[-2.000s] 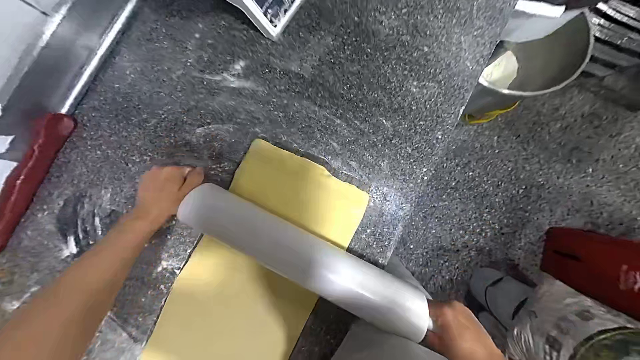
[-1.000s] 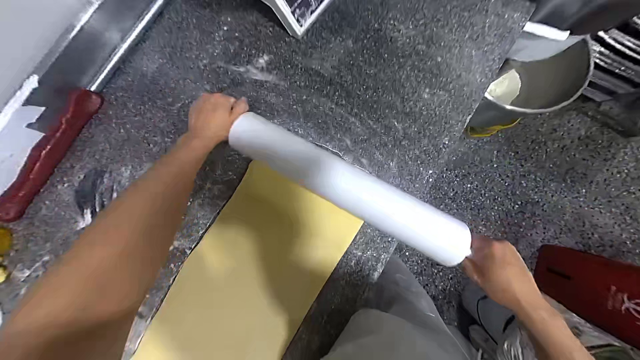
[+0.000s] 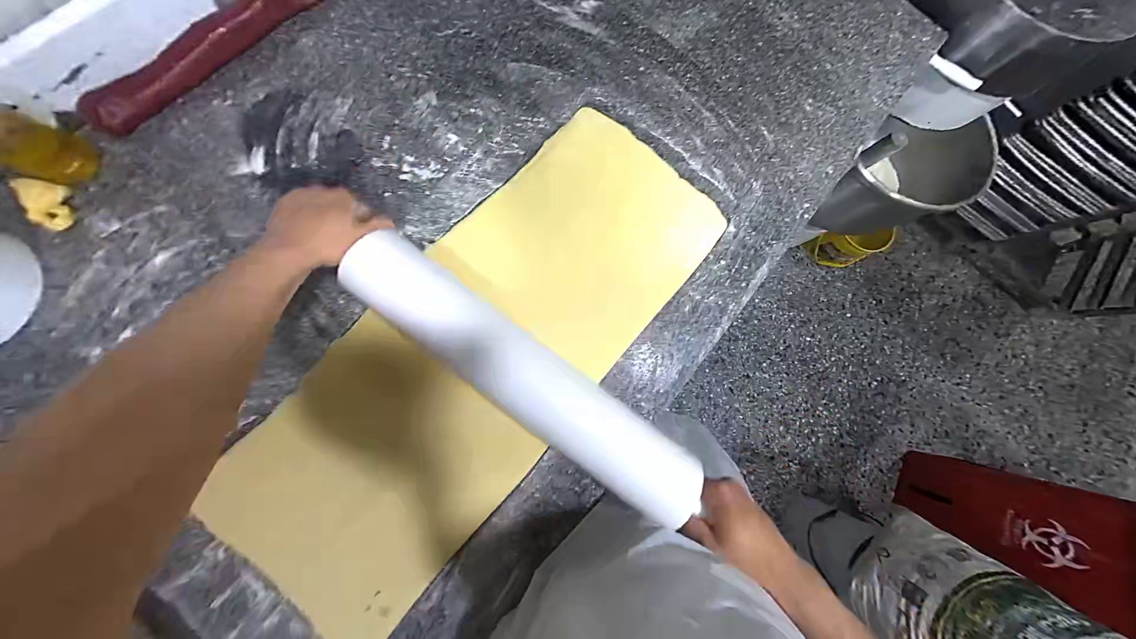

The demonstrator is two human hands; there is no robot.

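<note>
A thick white rolling pin [image 3: 524,377] lies slantwise across a long yellow sheet of dough [image 3: 586,240] in the head view. My left hand [image 3: 319,226] grips the pin's upper left end, beyond the left edge of the dough. At the lower right end, my right hand [image 3: 723,519] is closed on the other handle, past the dough's right edge. Both handles are mostly hidden by my fingers. The dough rests on a floured grey speckled worktop [image 3: 444,124], and a few small dark specks mark its near end.
A dark red roll [image 3: 186,71] lies at the upper left, above a yellow container [image 3: 49,151] and a yellow scrap [image 3: 43,202]. A metal bowl [image 3: 941,169] is beyond the worktop's right edge. A red bin [image 3: 1021,532] stands lower right.
Both hands have brought the rolling pin back from the dough's far end to about its middle, so the far end shows again. The view has shifted.
</note>
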